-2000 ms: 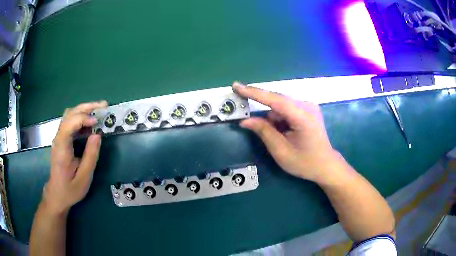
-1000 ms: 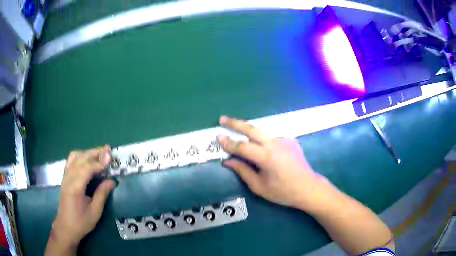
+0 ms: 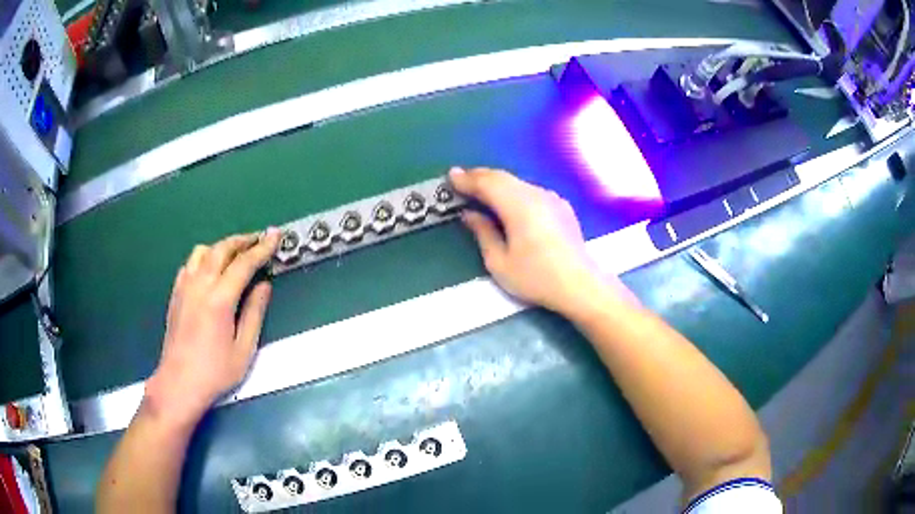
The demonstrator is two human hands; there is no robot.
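A silver-grey six-port strip (image 3: 367,225) is held at its two ends over the green conveyor belt (image 3: 251,166), tilted up to the right. My left hand (image 3: 216,311) grips its left end with the fingertips. My right hand (image 3: 527,236) grips its right end. Whether the strip touches the belt I cannot tell. A second six-port strip (image 3: 346,470) lies on the green bench below the rail, ports up, with no hand on it.
The bright side rail (image 3: 371,344) runs between belt and bench. A black UV lamp box (image 3: 722,151) with violet-white glow stands over the belt at right. Tweezers (image 3: 730,285) lie on the bench below it. A white-grey machine (image 3: 30,110) stands at left.
Both hands have moved the held strip from the side rail out over the belt. The view has shifted, showing more of the far side. The second strip still lies on the bench.
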